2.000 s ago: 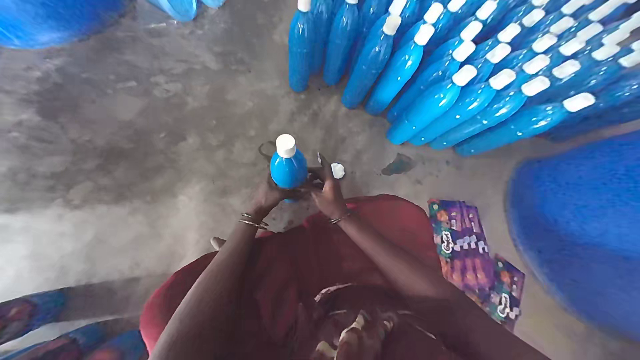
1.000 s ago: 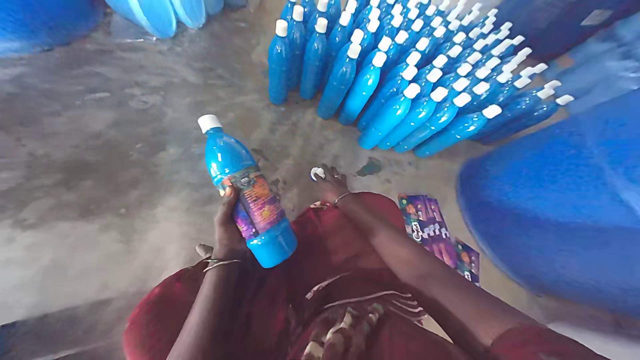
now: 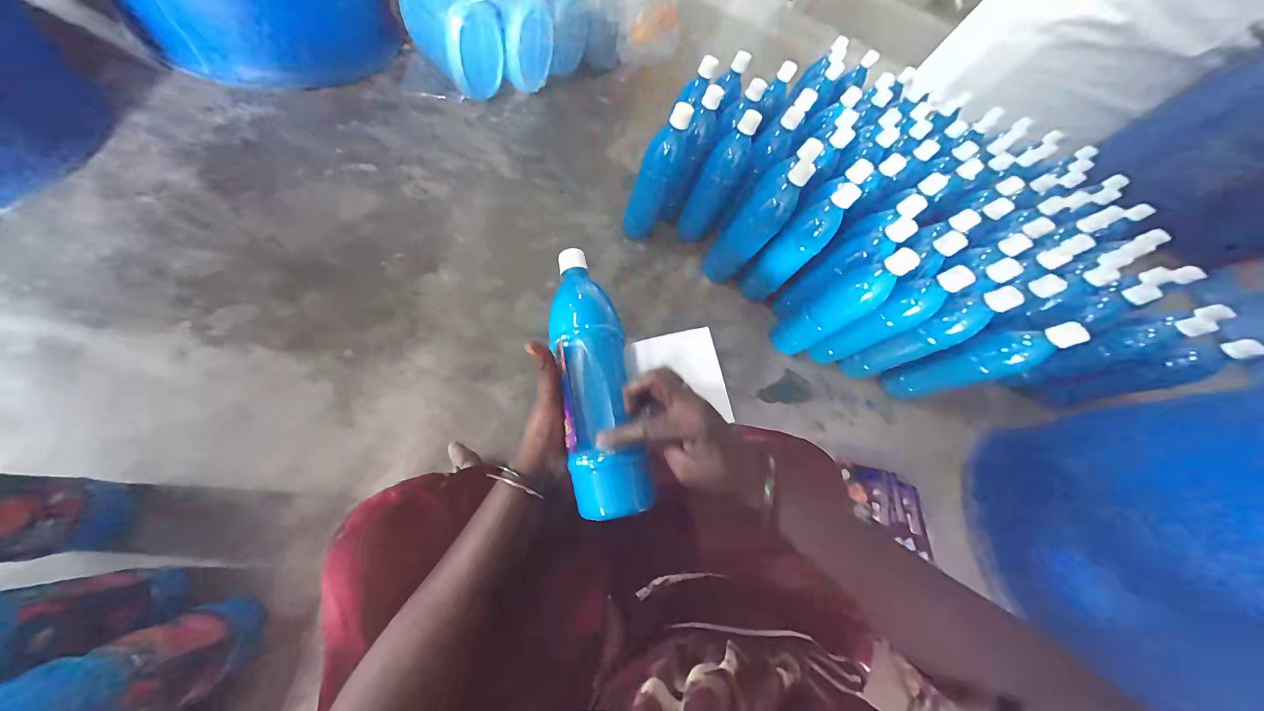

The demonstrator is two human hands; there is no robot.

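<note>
A plastic bottle of blue liquid (image 3: pixel 597 395) with a white cap stands slightly tilted above my lap. My left hand (image 3: pixel 543 420) holds it from the left side, the thumb along its edge. A printed label shows at the bottle's left side, while the face towards me is plain blue. My right hand (image 3: pixel 681 425), blurred, is at the bottle's lower right, fingers bent and fingertips at its surface; whether it grips anything is unclear. Behind that hand lies a white sheet (image 3: pixel 696 365), partly hidden by the hand and the bottle.
Many capped blue bottles (image 3: pixel 731 178) stand in rows at the upper right. A large blue tub (image 3: pixel 1126 513) is at the right, with printed labels (image 3: pixel 894 504) beside my lap. Another blue tub (image 3: pixel 267 35) and several blue containers (image 3: pixel 494 39) are at the top. Labelled bottles (image 3: pixel 128 632) lie lower left.
The bottle has turned, so the label that faced me a second ago now shows only at its left edge. My right hand has come to the bottle. A white sheet now shows behind it.
</note>
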